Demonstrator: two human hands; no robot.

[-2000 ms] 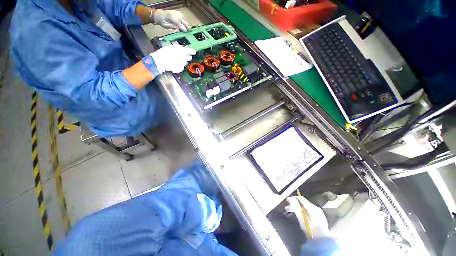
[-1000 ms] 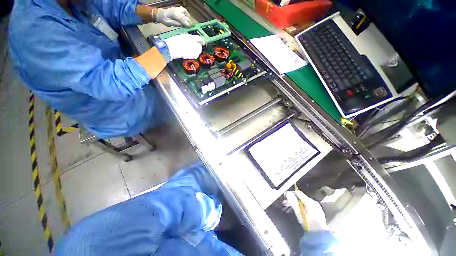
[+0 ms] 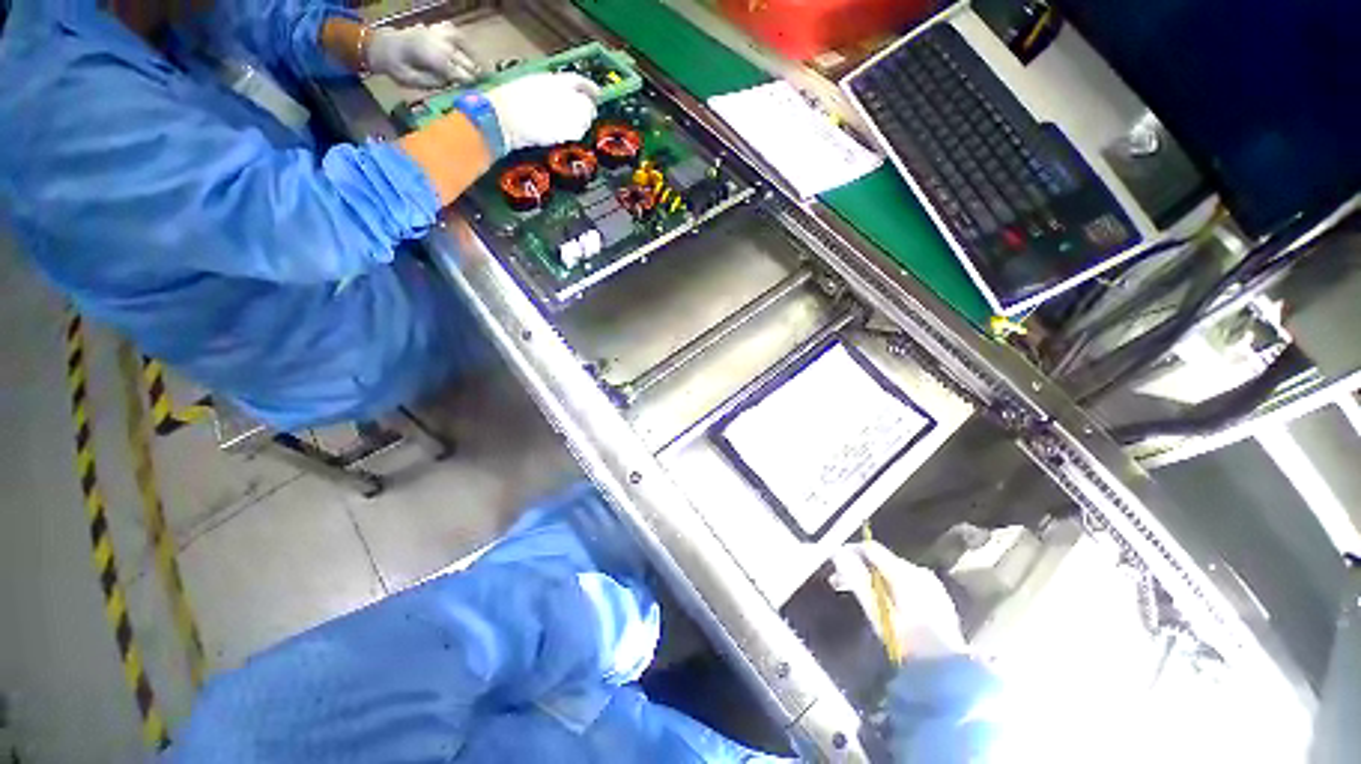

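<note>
My right hand (image 3: 902, 597), in a white glove, is closed around a thin yellow stick (image 3: 884, 609) at the lower right, partly washed out by glare. Its blue sleeve runs off the bottom. My left hand cannot be made out; blue clothing (image 3: 433, 657) with a bright white patch fills the bottom left. An instruction sheet (image 3: 826, 433) with a black border lies flat in the line, just beyond my right hand.
At the upper left a person in blue has white-gloved hands (image 3: 543, 112) at a pale green frame over a green circuit board (image 3: 597, 224) with copper rings. Metal conveyor rail (image 3: 634, 478), cross rods, keyboard (image 3: 993, 172), loose paper (image 3: 791, 138), red bin (image 3: 821, 21).
The view has shifted, so the line's contents sit further left and higher. The neighbour's nearer hand moved across the green frame. My right hand still holds the stick.
</note>
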